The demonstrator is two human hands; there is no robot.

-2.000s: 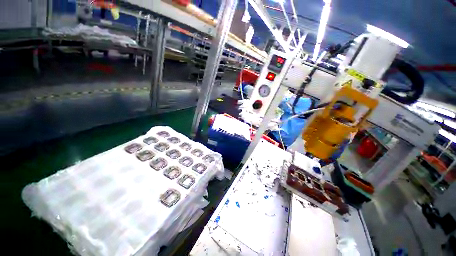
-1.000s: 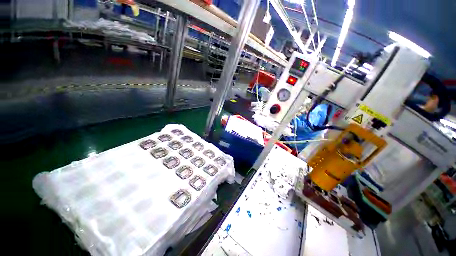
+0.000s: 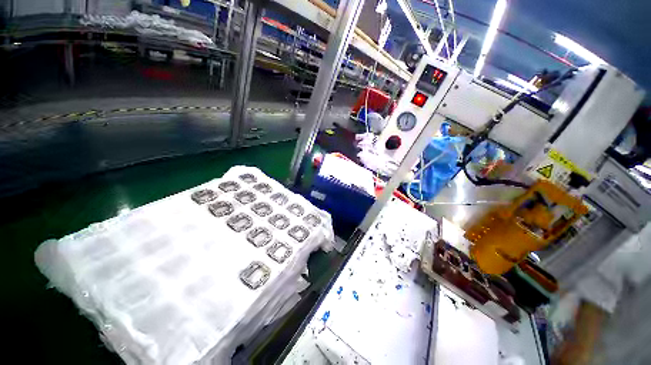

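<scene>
A white parts tray (image 3: 143, 260) stands at the left, covered with translucent film. Grey ring-shaped parts (image 3: 255, 274) lie in rows on its right side; the pockets on its left side hold none. The yellow press head (image 3: 525, 228) hangs low over the rear of the red-brown fixture block (image 3: 475, 278); it partly hides the block, and I cannot tell if they touch. A strongly blurred bare hand, apparently my right hand (image 3: 579, 333), shows at the lower right edge below a pale blurred sleeve; its fingers cannot be made out. My left hand is out of the picture.
The white press table (image 3: 378, 285) is speckled with dark and blue bits. The control panel (image 3: 414, 107) stands behind it. A blue crate (image 3: 339, 199) sits between tray and table. A metal post (image 3: 328, 89) rises behind the tray. Dark bins (image 3: 535, 281) stand behind the fixture.
The view has shifted. The yellow press head sits lower and closer to the fixture block than two seconds ago. The blurred hand and sleeve have appeared at the lower right. The ring parts look unchanged.
</scene>
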